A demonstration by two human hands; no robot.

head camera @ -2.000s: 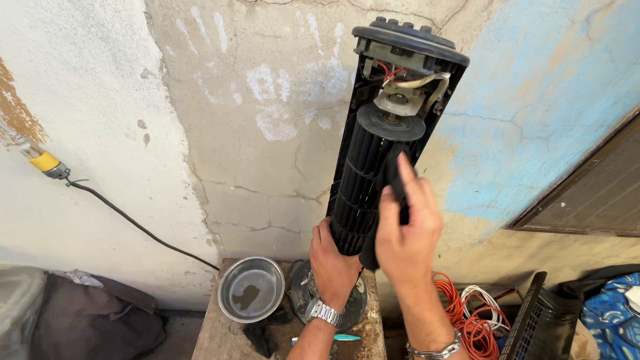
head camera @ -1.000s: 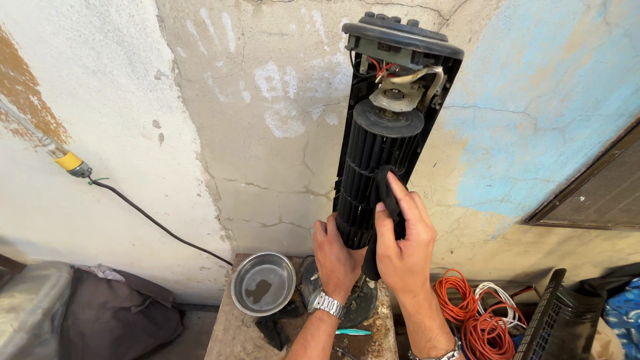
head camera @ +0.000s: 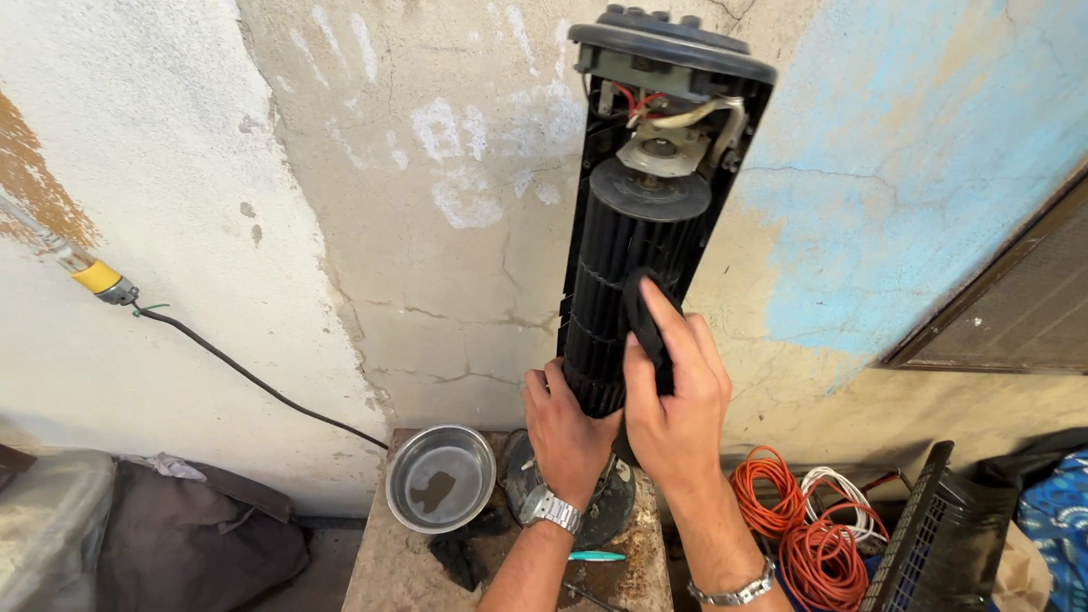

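Note:
A tower fan (head camera: 671, 51) with its front off stands on a worn stand, exposing red and white wires, the motor bracket (head camera: 661, 150) and a black ribbed cylindrical blower wheel (head camera: 599, 280). Low on the blower wheel, my left hand (head camera: 565, 433) grips it, the wrist wearing a metal watch. My right hand (head camera: 680, 382) pinches a black cloth (head camera: 643, 319) and presses it on the wheel's right side, index finger extended. Under my hands is the fan's round base (head camera: 608, 510).
Left of the base sits a metal bowl (head camera: 442, 478) with some liquid, beside a dark rag (head camera: 459, 557). A turquoise pen-like item (head camera: 597, 556) lies in front. Orange cables (head camera: 820, 561) and a black grille (head camera: 914, 535) are at right; a black cord (head camera: 255, 382) hangs left.
My right hand with the black cloth has shifted slightly on the blower wheel. My left hand keeps its place low on it.

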